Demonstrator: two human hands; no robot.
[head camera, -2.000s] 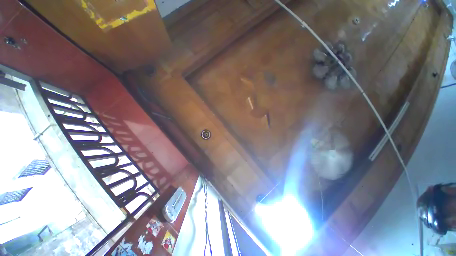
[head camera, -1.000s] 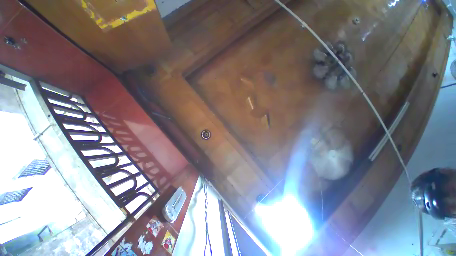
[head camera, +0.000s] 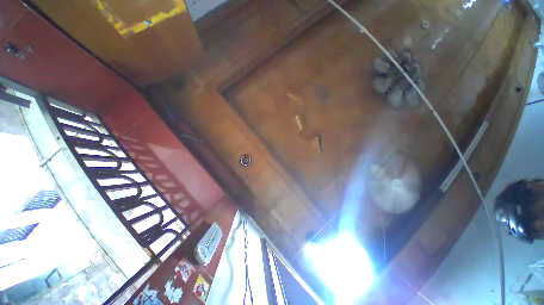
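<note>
Neither of my hands is in view. The view looks up at a brown wooden ceiling (head camera: 268, 128). A pale cord (head camera: 438, 116) crosses in front of it from the top to the lower right. A dark, rounded shape (head camera: 525, 209), seemingly a person's head with something shiny on it, is cut off by the right edge. No garment pieces can be made out.
A barred window (head camera: 116, 173) is in a red wall (head camera: 170, 149) at left. A petal-shaped ceiling lamp (head camera: 398, 78) and a pale, blurred disc (head camera: 395, 183) hang overhead. A bright light (head camera: 340, 268) glares at lower centre. White curtain-like strips (head camera: 243, 262) hang nearby.
The dark, rounded shape at the right edge has moved upward in the picture. The rest of the view has stayed the same.
</note>
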